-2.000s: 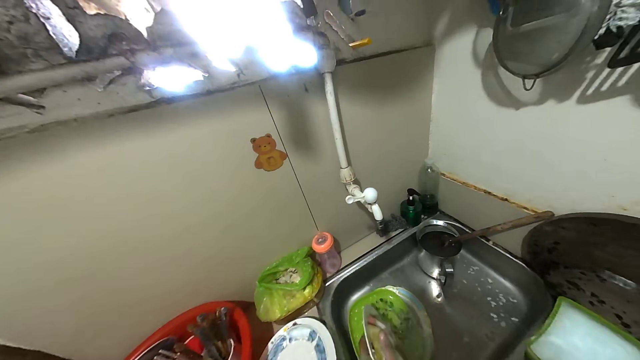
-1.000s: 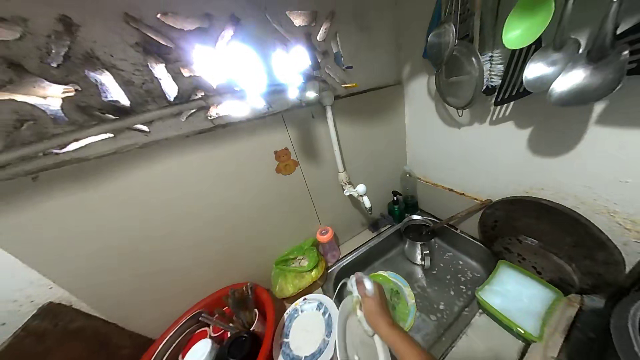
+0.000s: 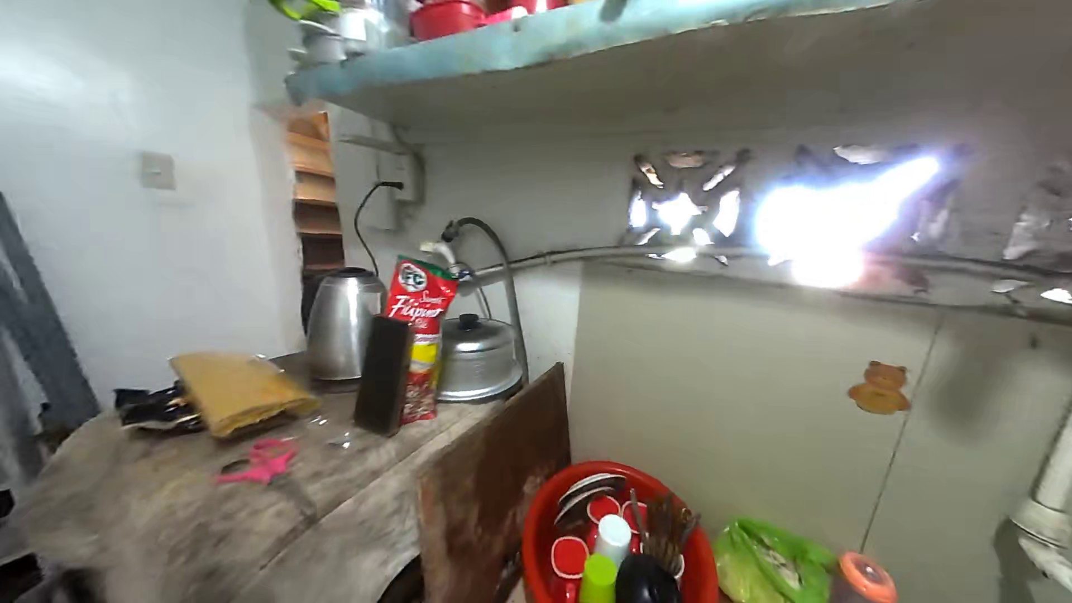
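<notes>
Neither my left hand nor my right hand shows in the head view at this moment, so what they hold or touch is hidden. At the bottom centre a red plastic basin (image 3: 536,536) holds several cups, bowls and a bundle of utensils. Among them are a white cup (image 3: 613,538), a lime-green cup (image 3: 597,579) and a black rounded item (image 3: 646,579). To the right of the basin lies a green plastic bag (image 3: 766,561), and beside it stands a bottle with an orange lid (image 3: 867,578). The sink and plates are out of view.
On the worn counter (image 3: 167,519) are pink-handled scissors (image 3: 264,462), a yellow-brown package (image 3: 243,392), a metal kettle (image 3: 343,327), a dark phone-like slab (image 3: 383,375), a red food packet (image 3: 419,335) and a lidded metal pot (image 3: 477,358). A brown board (image 3: 498,477) stands beside the basin. A shelf (image 3: 586,42) runs overhead.
The view has swung far to the left and up, away from the sink. A hand at the plates by the sink a second ago is out of view.
</notes>
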